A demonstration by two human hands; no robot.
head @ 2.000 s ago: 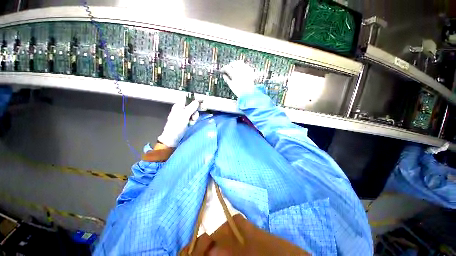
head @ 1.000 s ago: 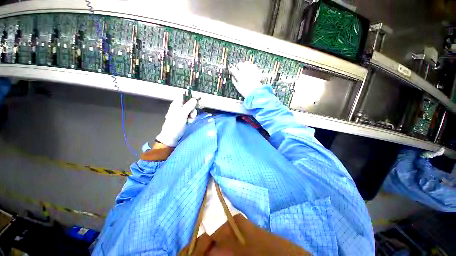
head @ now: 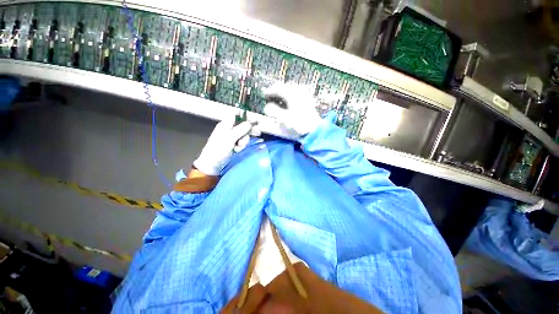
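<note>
A row of green circuit boards [head: 156,52] lies edge to edge between the conveyor rails. My left hand [head: 222,146], in a white glove, is at the near rail and holds a small dark greenish piece [head: 241,116] upright at its fingertips. My right hand [head: 292,109], also gloved, is over the near edge of the boards, just right of my left hand, with its fingers bent towards it. It is blurred, and I cannot tell whether it holds anything.
A black bin [head: 456,52] of thin green strips stands beyond the far rail. A blue coiled cord [head: 147,92] hangs across the boards and near rail [head: 92,80]. Another person's blue sleeve [head: 512,236] is at right. Yellow-black tape [head: 116,198] marks the floor.
My right hand has moved from over the boards back towards the near rail and my left hand. My left hand stays at the rail with the small piece. The view has shifted slightly.
</note>
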